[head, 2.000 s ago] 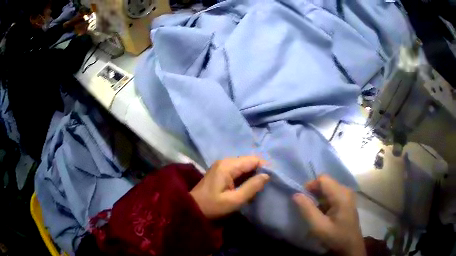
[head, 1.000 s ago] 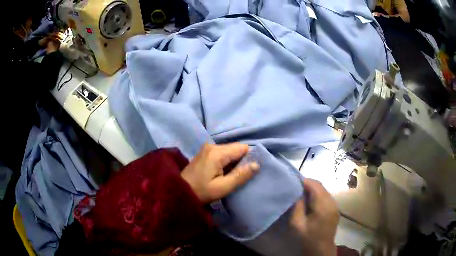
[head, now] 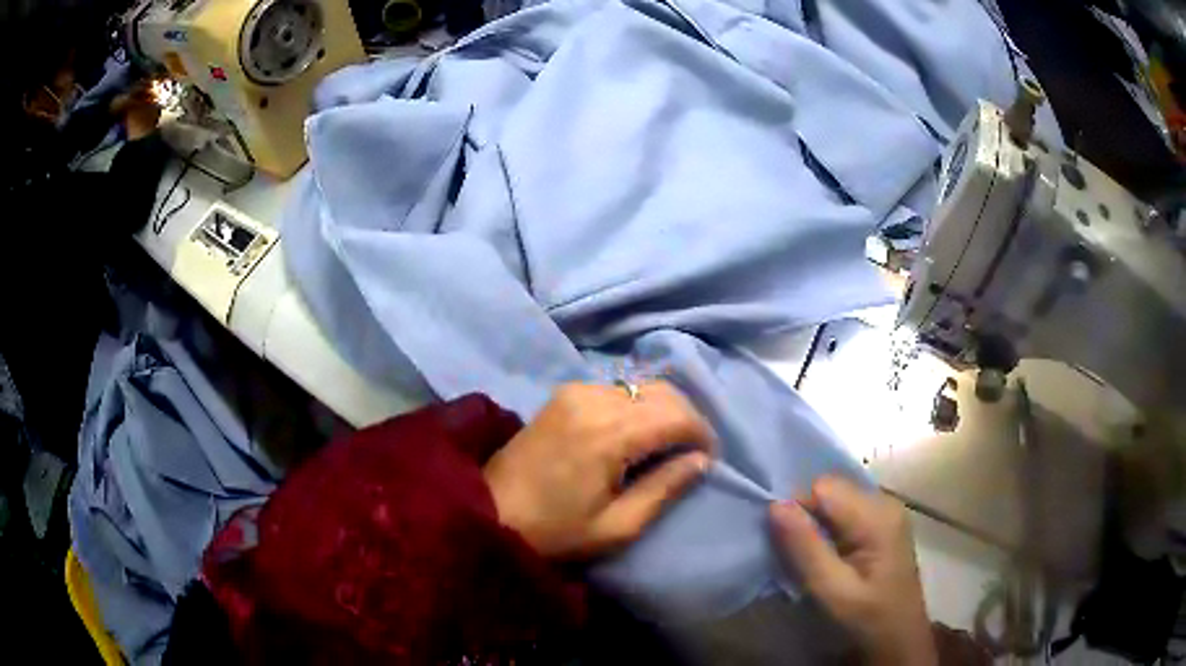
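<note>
A large light blue garment piece [head: 676, 169] lies draped over the white table and hangs over its near edge. My left hand [head: 598, 468], in a dark red sleeve, pinches the cloth between thumb and fingers near the table's front. My right hand [head: 858, 559], slightly blurred, pinches the same cloth to the right, and a narrow fold or edge runs taut between the two hands. The sewing machine head [head: 1001, 247] stands to the right of the cloth, its lamp lighting the needle area [head: 891, 390]. No cloth lies under the needle.
A cream-yellow neighbouring machine [head: 267, 78] stands at the upper left, with part of a person's hand beside it. A switch plate [head: 229, 237] is set in the left table edge [head: 306, 351]. Blue cloth [head: 169, 481] fills a yellow basket [head: 89, 612] at the lower left.
Since one second ago, the cloth corner spread between my hands has been folded over, and a taut edge now runs between my fingers. Both hands have shifted slightly right.
</note>
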